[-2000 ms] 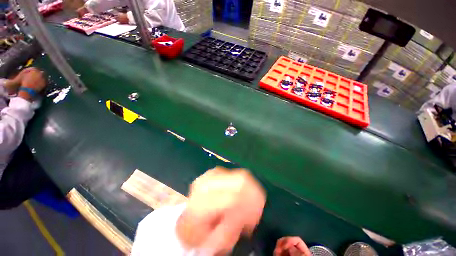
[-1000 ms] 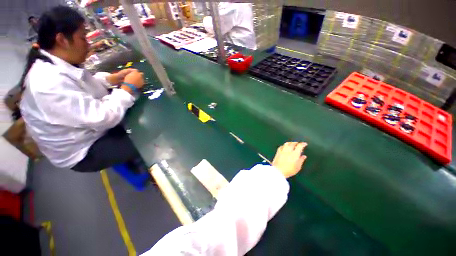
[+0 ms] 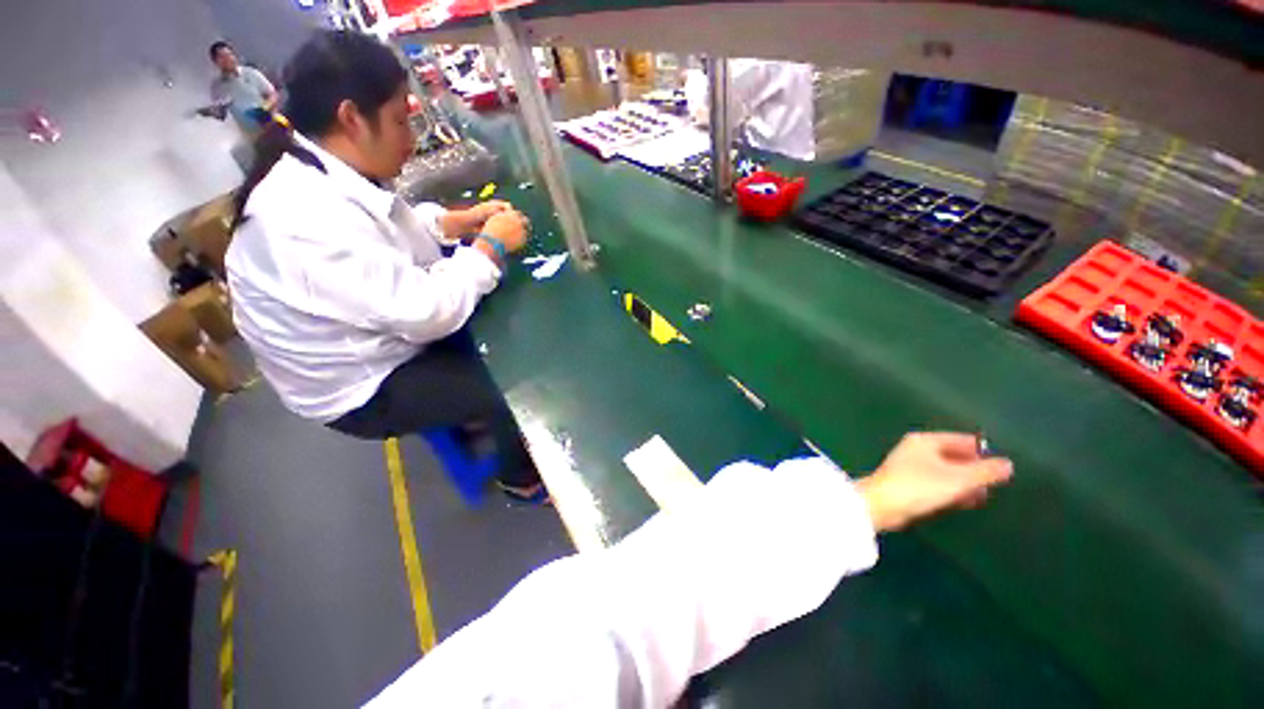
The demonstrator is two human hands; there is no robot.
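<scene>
My left hand [image 3: 936, 479] reaches in from the lower left in a white sleeve, over the green belt [image 3: 859, 339] at right of centre. A tiny dark, shiny piece [image 3: 984, 446], possibly a small round unit, shows at its fingertips. I cannot tell whether the fingers grip it or it lies on the belt. Another small silvery unit [image 3: 699, 313] sits on the belt, farther left, beyond the yellow-black tape [image 3: 652, 320]. My right hand is not in view.
A red-orange tray [image 3: 1074, 301] holds several shiny units beyond the belt. A black tray [image 3: 922, 229] and red bin [image 3: 767, 195] stand left of it. A beige strip [image 3: 663, 471] lies on the bench. A seated person [image 3: 354, 277] works at left, beside a metal post [image 3: 548, 139].
The view has swung left and shows more floor and the seated person. My left hand has stretched over the belt, its fingers now closer together. My right hand and the screw dishes have left the picture.
</scene>
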